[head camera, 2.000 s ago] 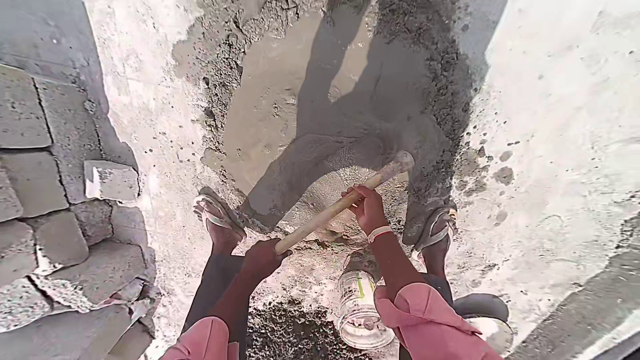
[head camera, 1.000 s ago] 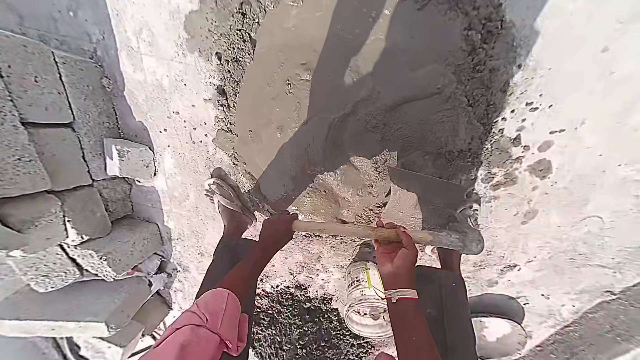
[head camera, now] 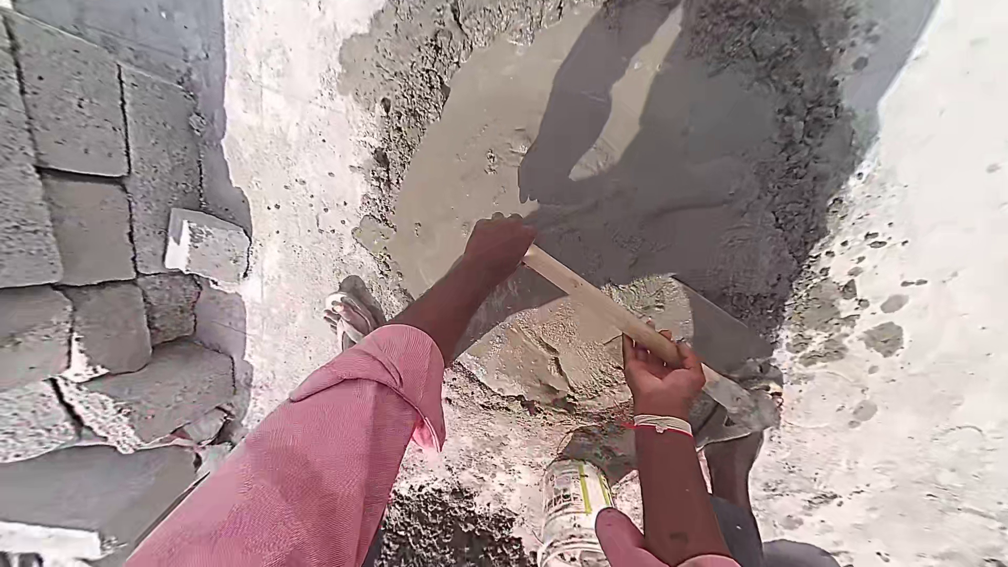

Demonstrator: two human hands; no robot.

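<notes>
My left hand [head camera: 498, 242] is closed around the upper end of the wooden handle [head camera: 594, 303] of a hoe. Lower down, near the tool's head, my right hand [head camera: 664, 368] grips the same handle from below, palm up. The hoe's flat metal blade [head camera: 720, 327] rests at the near right edge of a pool of wet grey mortar [head camera: 465, 150]. A thicker, rough mound of mortar [head camera: 551, 346] lies under the handle, between my hands and feet. My own shadow covers much of the pool.
Stacked concrete blocks [head camera: 87, 110] line the left side, with a small broken block [head camera: 209, 246] on them. A plastic container [head camera: 575, 512] bearing writing stands near my right forearm. Dark gravelly material [head camera: 449, 528] lies at the bottom. My sandalled left foot [head camera: 350, 315] is beside the mortar.
My left hand has moved forward, away from my body, so the handle now slants instead of lying nearly level. Both hands keep hold of it. The blade, visible one second ago, remains at the right.
</notes>
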